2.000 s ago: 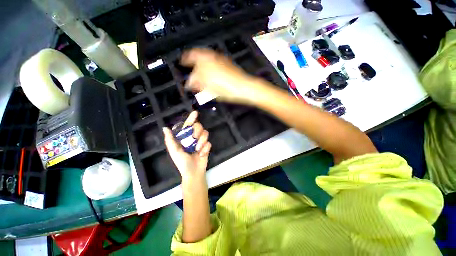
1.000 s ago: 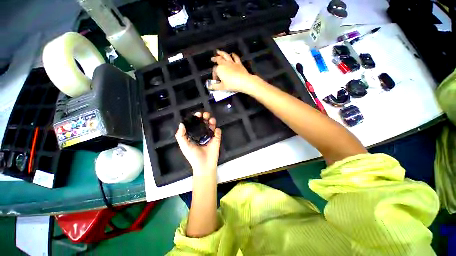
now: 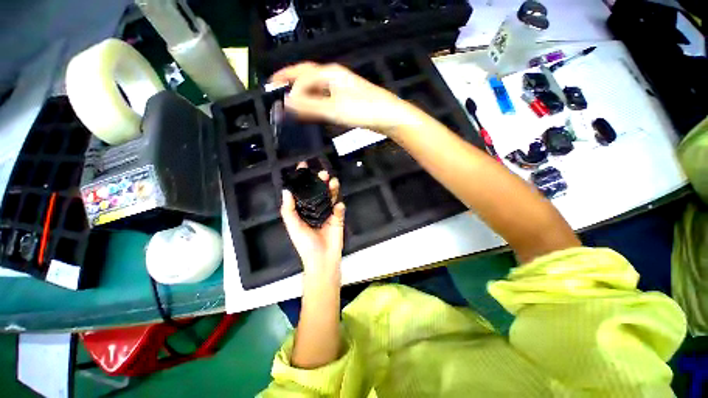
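Note:
My left hand (image 3: 317,225) is palm up over the near left part of the black foam tray (image 3: 365,233) and holds a stack of small dark glossy units (image 3: 312,196), likely watch heads. My right hand (image 3: 322,95) is blurred over the tray's back left pockets, palm down. Its fingertips are bent; whether they hold anything cannot be told. A white paper (image 3: 359,141) lies on the tray, partly under the right forearm. A few tray pockets at the left hold small shiny pieces.
Tape dispenser (image 3: 159,167) and white round container (image 3: 184,253) stand left; another foam tray (image 3: 46,179) lies beyond. Stacked trays (image 3: 365,39) are behind. Right: clear bottle (image 3: 514,39), blue tube (image 3: 501,95), red-handled tool (image 3: 487,137), loose dark parts (image 3: 557,140). Yellow-green sleeve at right edge.
My right hand has moved left over the tray, away from the white paper. My left hand stays nearly in place; its dark stack now shows more of its side.

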